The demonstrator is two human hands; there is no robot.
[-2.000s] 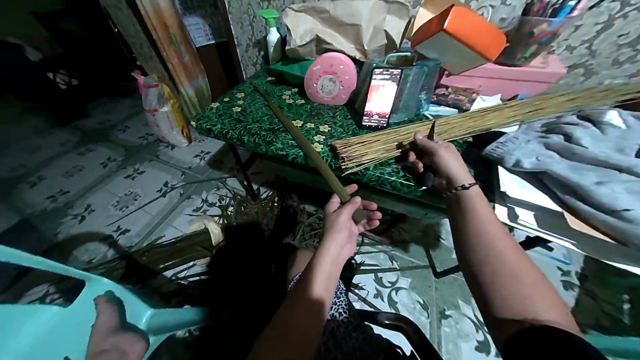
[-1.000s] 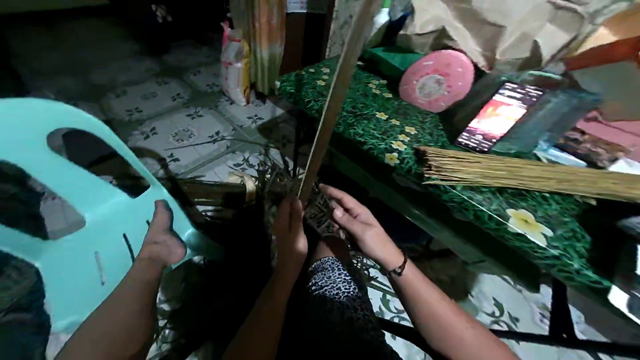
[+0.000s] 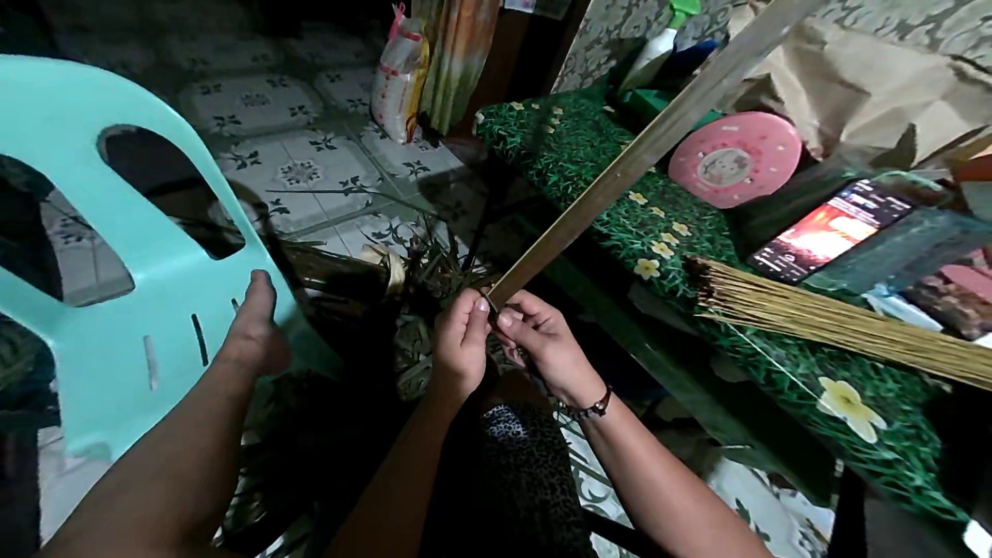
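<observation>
A long, flat strip of palm leaf (image 3: 620, 174) rises from my fingers toward the upper right. Its lower end is pinched by my left hand (image 3: 461, 341). Close beside it, my right hand (image 3: 546, 337) has its thumb and fingers at the same end, with a small dark knife partly hidden in its grip. The thin blade shows only faintly at the strip's base. To the right, a bundle of thin leaf midribs (image 3: 821, 314) lies on the green table cover, apart from both hands.
A turquoise plastic chair (image 3: 167, 287) stands at left, a bare foot (image 3: 256, 325) against it. Leaf scraps (image 3: 422, 271) lie on the floor beyond my hands. The table (image 3: 566, 128) holds a lit phone (image 3: 833, 231), a pink round object (image 3: 736, 159), a spray bottle (image 3: 655, 54) and crumpled brown paper (image 3: 868, 85).
Two seconds ago my hands were apart, the right one with the knife by the midrib bundle; now they meet at the strip's lower end. The view has swung. The strip leans farther right than one second ago.
</observation>
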